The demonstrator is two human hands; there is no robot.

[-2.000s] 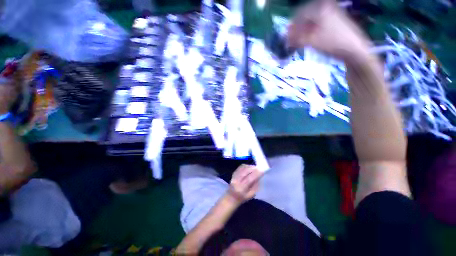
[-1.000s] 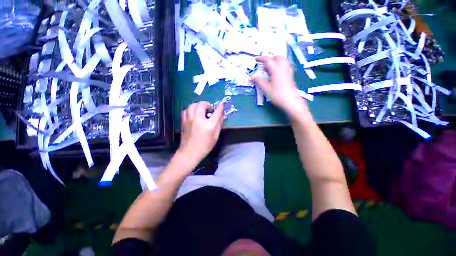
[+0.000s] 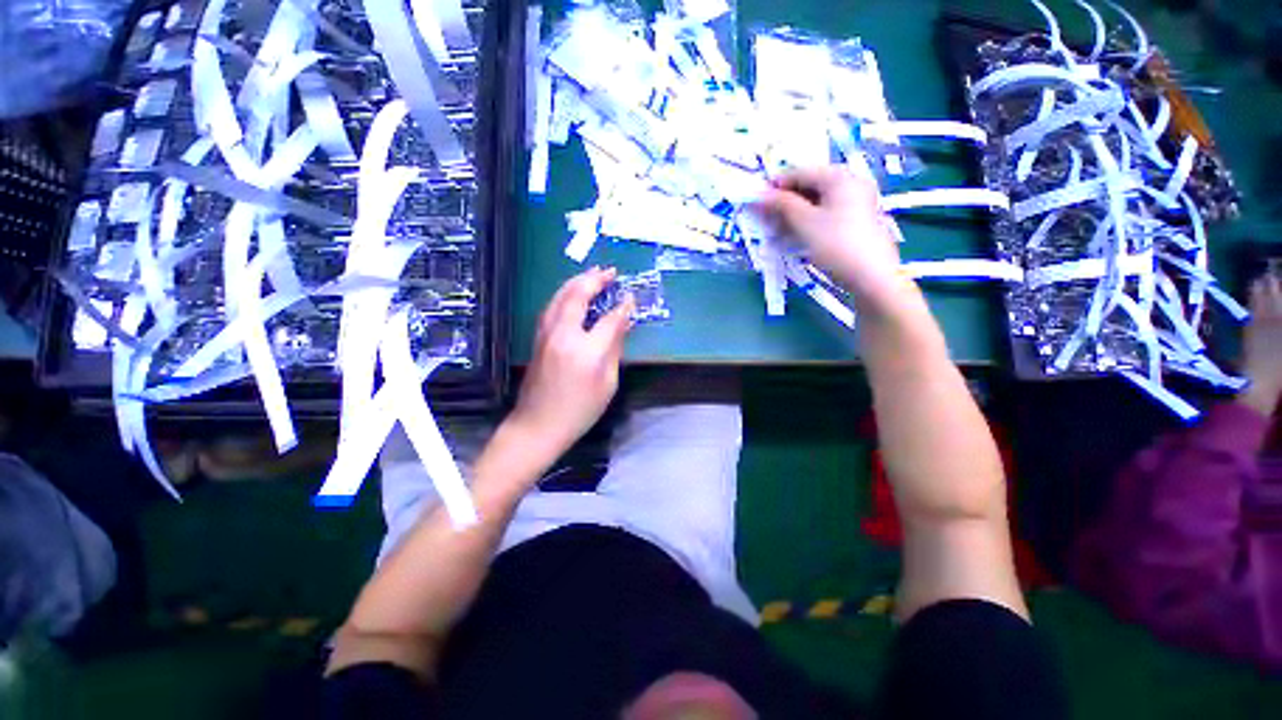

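My left hand [image 3: 574, 352] is near the bench's front edge, its fingers closed around a small circuit board [image 3: 629, 301] with silvery parts. No cable shows on this board. My right hand [image 3: 830, 232] reaches over the right part of the loose cable pile [image 3: 647, 155], a heap of white flat ribbon cables with some blue tips. The right fingertips are bent at the cables; whether they grip one is too bright and blurred to tell.
The dark board tray [image 3: 496, 211] stands at left, with white cables hanging over its front edge. Clear plastic bags [image 3: 816, 63] lie by the pile. A second batch of boards with cables [image 3: 1083, 211] lies at right. A person's purple sleeve [image 3: 1181, 521] is at far right.
The view has swung from the tray towards the pile. Since two seconds ago, my left hand has gone from a tray cable to a board. In the last second, my right hand shifted slightly over the pile.
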